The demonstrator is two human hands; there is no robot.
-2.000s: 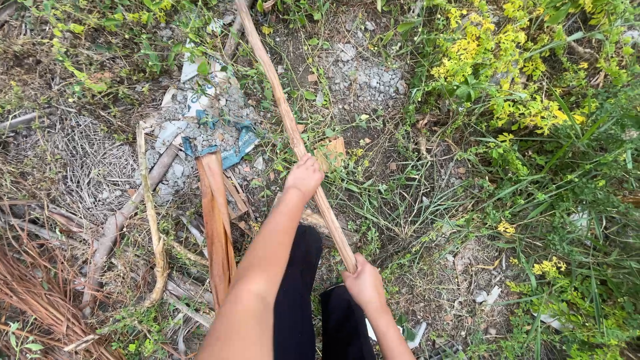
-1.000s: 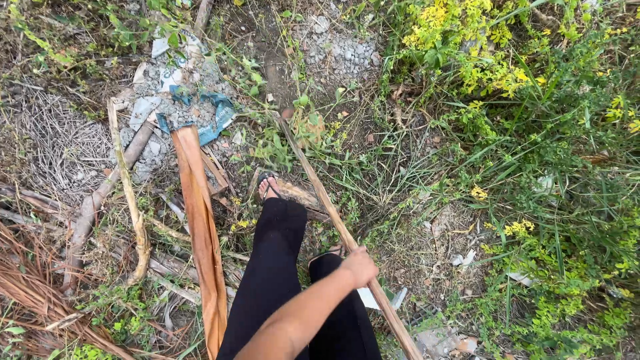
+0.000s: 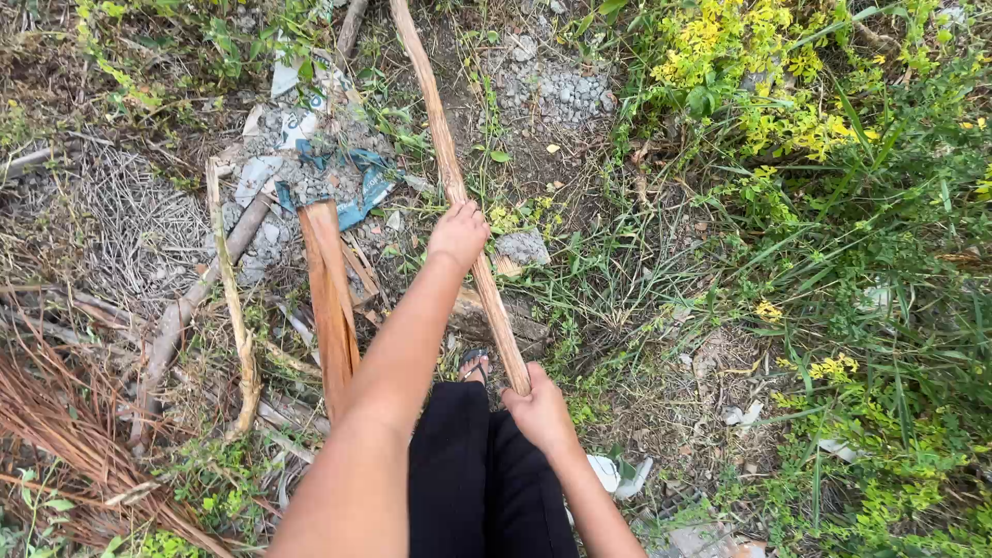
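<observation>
A long, stripped wooden pole (image 3: 442,139) runs from the top edge down to my lap area. My left hand (image 3: 461,236) is closed around its middle. Lower down, my right hand (image 3: 540,407) grips the pole's near end. The far end lies beyond the top of the view. Beneath the pole, a short weathered log (image 3: 473,314) lies on the ground, with a grey chunk of rubble (image 3: 523,246) just past it. My sandalled foot (image 3: 474,364) shows to the left of the pole's near end.
A reddish-brown strip of bark or wood (image 3: 329,287) lies left of my arm, below a torn blue and white sack (image 3: 368,190) with grey rubble. Dry branches (image 3: 182,310) and a pile of brown fibrous strips (image 3: 77,434) are at left. Yellow-leaved plants (image 3: 728,70) and tall grass grow at right.
One second ago only one hand showed on the pole and its far end was in view near the middle. Now both hands hold it, and it reaches past the top edge.
</observation>
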